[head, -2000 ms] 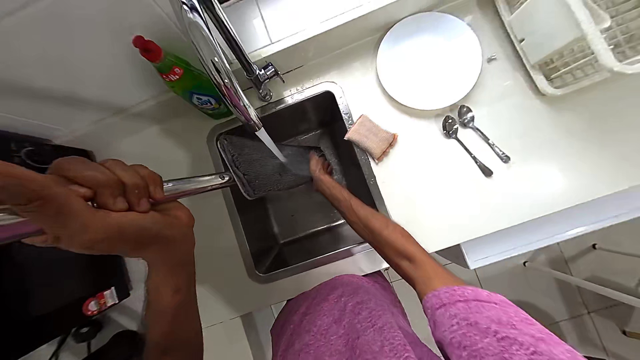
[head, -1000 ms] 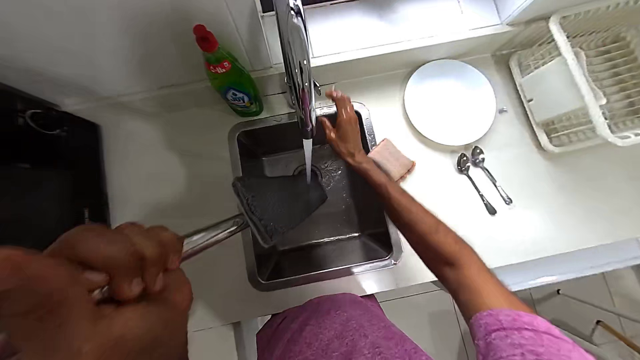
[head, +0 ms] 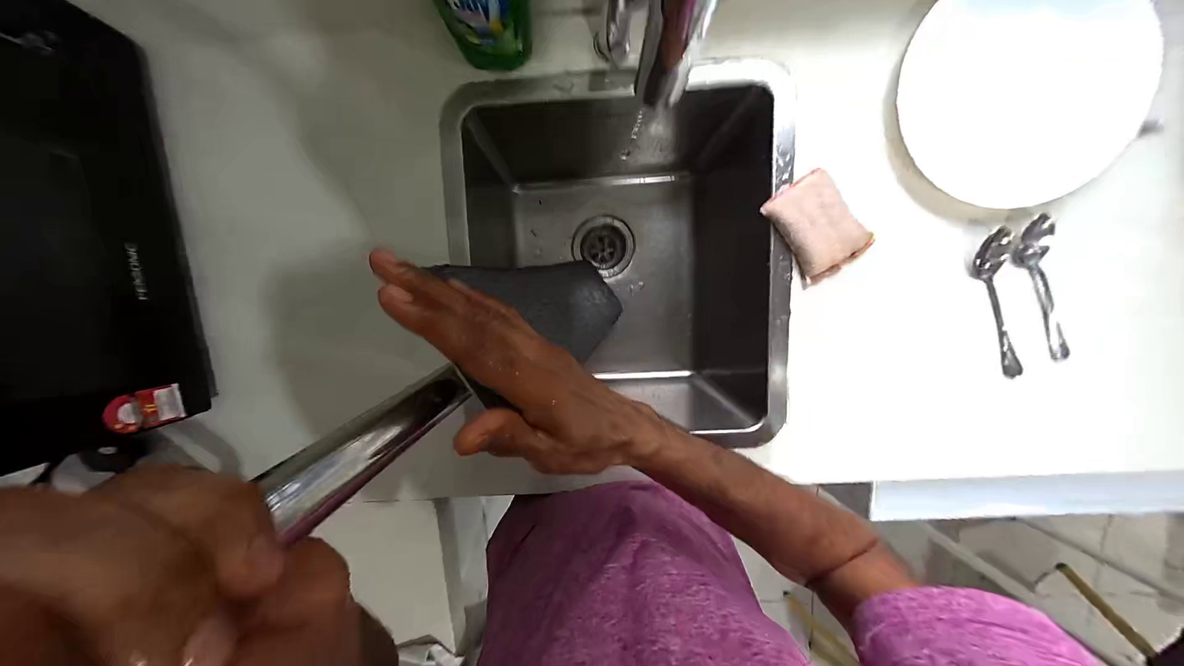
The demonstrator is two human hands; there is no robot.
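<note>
My left hand is closed round the shiny metal handle of a tool with a dark grey, wedge-shaped head. That head is over the left part of a stainless steel sink. Open and flat, my right hand lies across the near part of the head, partly hiding it and its joint with the handle. Whether the palm presses on it cannot be told. Above the sink's far edge is the chrome faucet, with only a few drops below its spout.
Right of the sink lie a pinkish sponge, a white plate and two metal spoons. A green dish soap bottle stands behind the sink's left corner. A black appliance occupies the counter's left.
My right hand has moved from beside the faucet to the tool's head. The stream of water seen earlier has dwindled to drops. The view has moved closer over the sink.
</note>
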